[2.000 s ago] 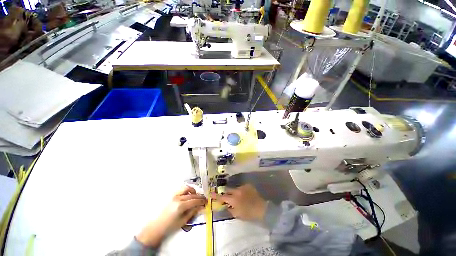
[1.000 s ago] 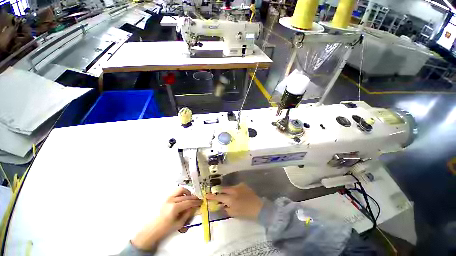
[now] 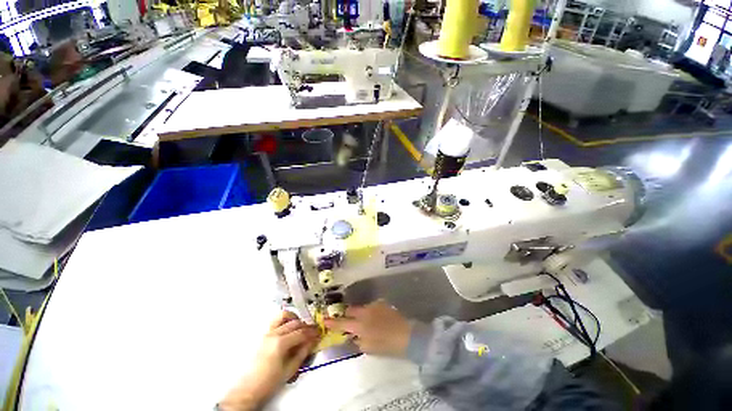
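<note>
A short piece of yellow webbing strip [image 3: 323,327] shows between my hands at the needle area, under the left end of the white sewing machine head [image 3: 425,253]. My left hand [image 3: 282,353] is on its left side, fingertips at the presser foot. My right hand [image 3: 376,327] is on its right side, fingers reaching to the same spot. The fingertips and the presser foot overlap, so the exact grip is hidden. Yellow tape [image 3: 335,340] lies on the machine bed beneath.
A blue bin [image 3: 189,191] stands beyond the table [image 3: 152,297]. White sheets [image 3: 48,193] and yellow strips [image 3: 28,341] are at the left. Yellow thread cones [image 3: 459,30] stand behind the machine. Black cables [image 3: 574,315] and a red-black tool lie at the right.
The long yellow strip that hung toward me has drawn up, and only a short part shows at the needle area. Both hands stay there. The whole view has shifted slightly.
</note>
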